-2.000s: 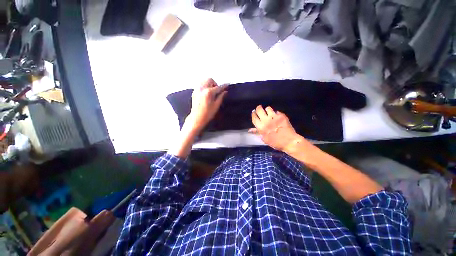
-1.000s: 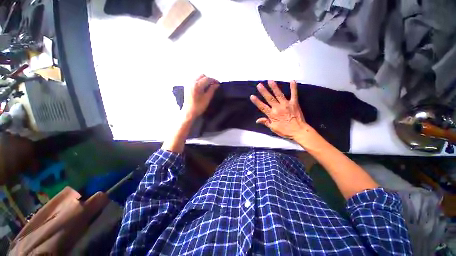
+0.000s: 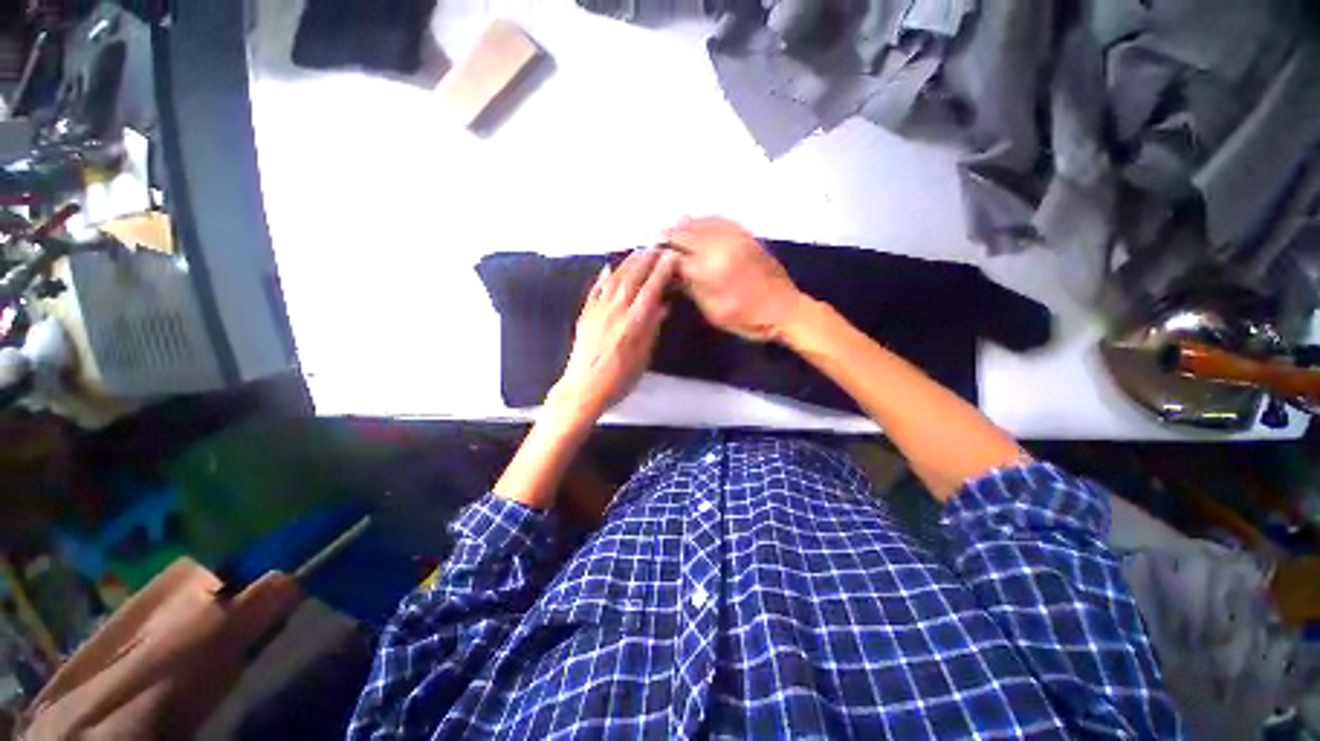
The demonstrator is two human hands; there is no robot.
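A black garment piece [image 3: 883, 311] lies along the front edge of the white pressing table [image 3: 391, 246]. My left hand [image 3: 623, 326] rests on its left part, fingers stretched toward the far edge. My right hand [image 3: 735, 278] is beside it with bent fingers at the same far edge, and the fingertips of both hands meet there. Whether the fingertips pinch the cloth is too small to tell. A steam iron [image 3: 1202, 355] with an orange-brown handle stands at the table's right end.
A tan block [image 3: 495, 75] and a dark cloth piece [image 3: 362, 32] lie at the far left of the table. Grey cut pieces [image 3: 1071, 116] are heaped at the far right. A grey vented cabinet [image 3: 145, 326] stands left, brown-pink cloth [image 3: 159, 659] below it.
My right hand has moved left from lying spread on the cloth to the far edge beside my left hand. My left hand has shifted right, and the piece's left end now lies flatter.
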